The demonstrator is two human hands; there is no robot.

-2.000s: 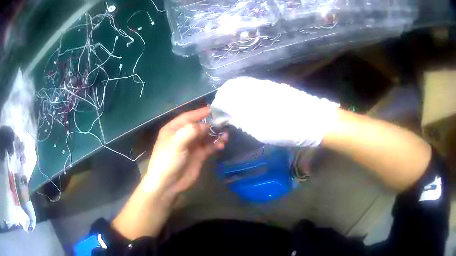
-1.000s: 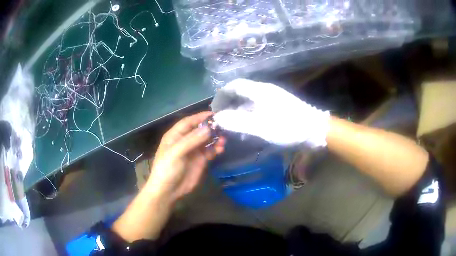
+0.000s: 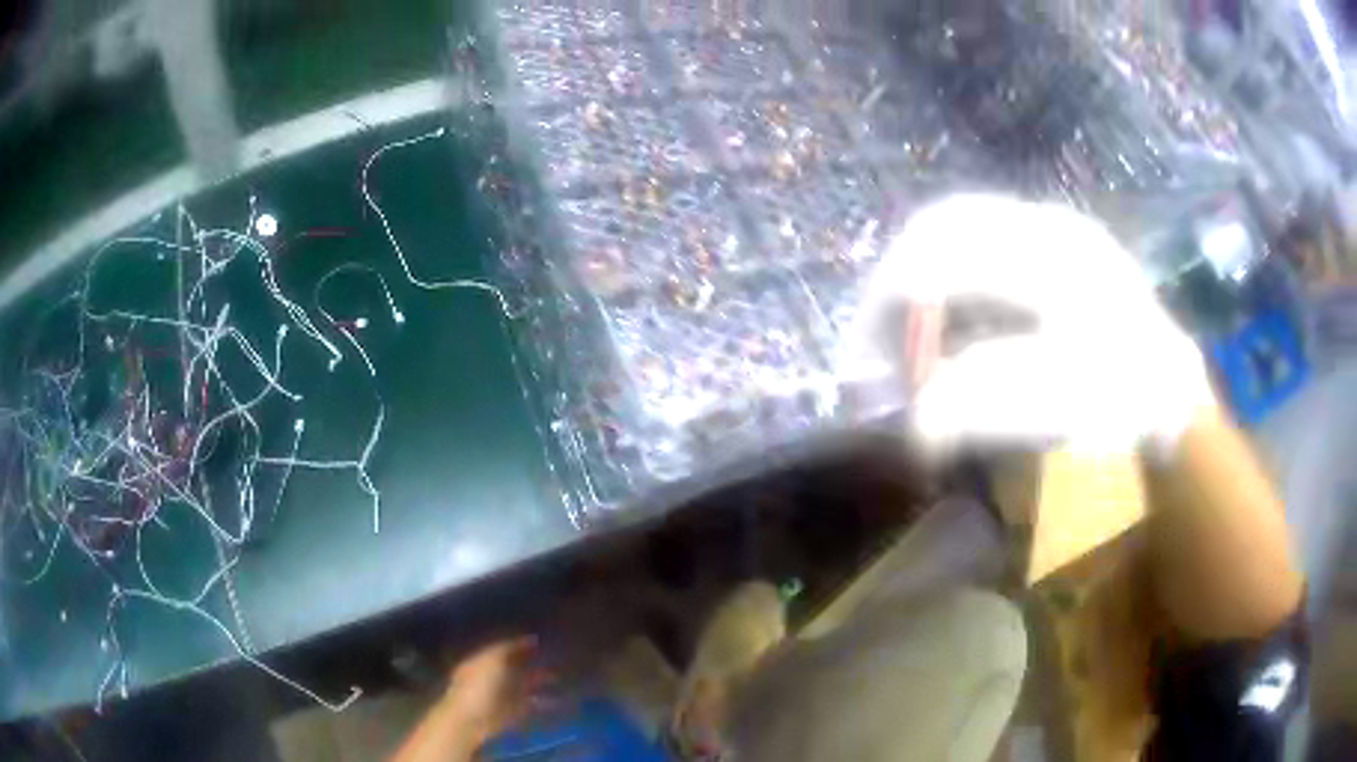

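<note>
A clear compartment tray [image 3: 700,194] filled with small wired parts lies on the green table, its near edge by the table edge. My right hand [image 3: 1027,328], in a white glove, is over the tray's right side, overexposed and blurred; whether it holds a part cannot be told. My left hand [image 3: 488,688], bare, is low in the picture below the table edge, blurred, and whether it holds anything cannot be told. A tangled heap of loose leads [image 3: 142,462] in white, red and dark lies on the green top at left. No stator part shows clearly in either hand.
The table edge [image 3: 402,593] runs across the lower picture. Below it are a blue stool [image 3: 581,735], a beige-grey rounded object [image 3: 893,677] and brown cardboard [image 3: 1094,506]. A blue container [image 3: 1265,362] shows at right.
The view has swung right and up. My hands have parted: the gloved right hand has moved to the tray's right side, while my left hand now shows low in the picture.
</note>
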